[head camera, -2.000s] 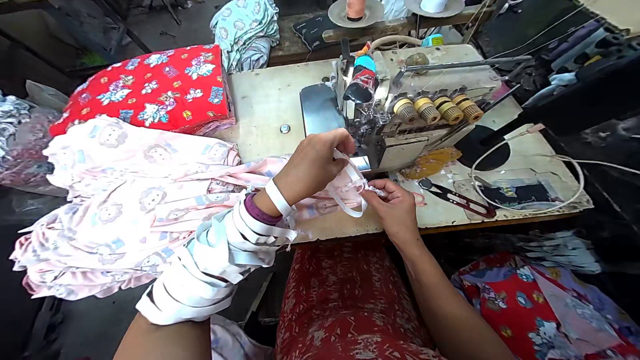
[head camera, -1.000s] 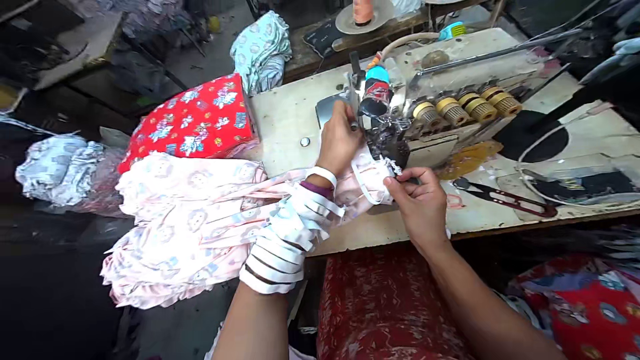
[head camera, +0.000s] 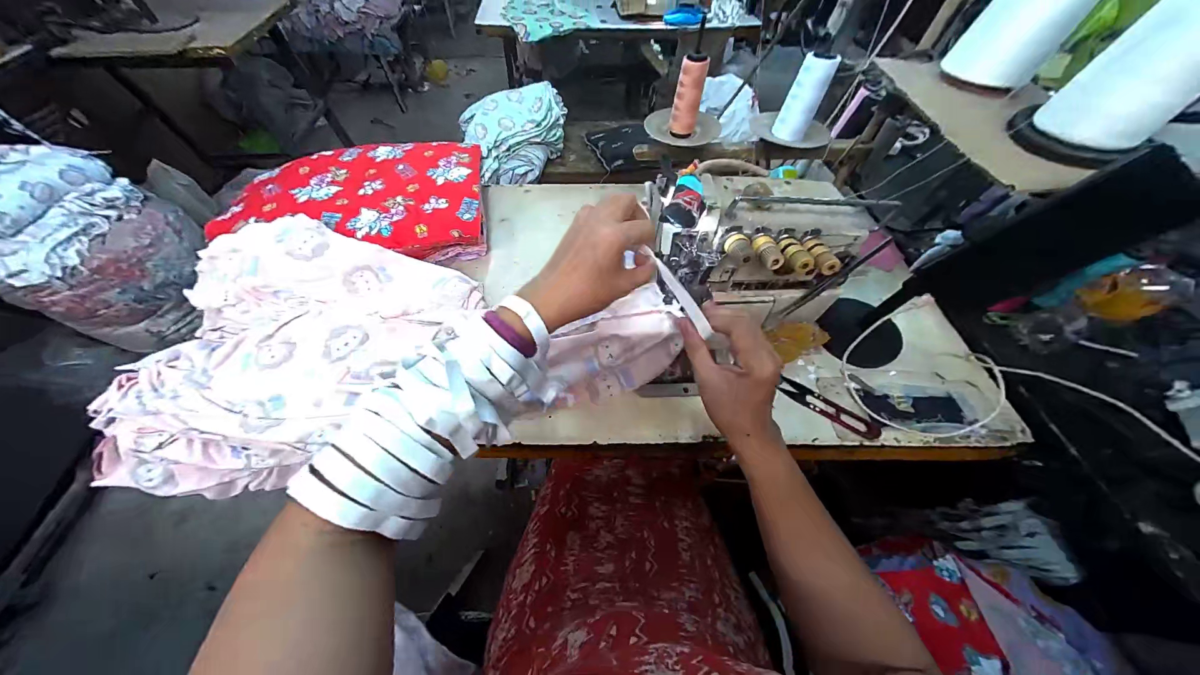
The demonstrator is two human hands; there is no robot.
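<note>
My left hand point(head camera: 600, 262) pinches a narrow white elastic band point(head camera: 680, 292) close to the needle area of an overlock sewing machine point(head camera: 778, 248). At the band's lower end, my right hand point(head camera: 736, 375) holds it between thumb and fingers, beside the edge of a pink printed fabric piece point(head camera: 609, 356). That piece runs left under my left wrist toward a pile of pink printed fabric point(head camera: 328, 328). Several white elastic loops point(head camera: 403, 450) and a purple band circle my left forearm. The machine's presser foot is hidden behind my hands and the cloth.
Folded red printed fabric point(head camera: 375, 192) lies at the table's back left. Thread nippers point(head camera: 830, 408) and a white cord loop point(head camera: 923, 366) lie right of my right hand. Thread cones point(head camera: 689, 98) stand behind the machine. A stuffed bag point(head camera: 112, 262) is at the far left.
My left hand was by the presser foot one second ago; it is now drawn back toward me, with the white band stretched between both hands. The view has shifted and shows more of the background.
</note>
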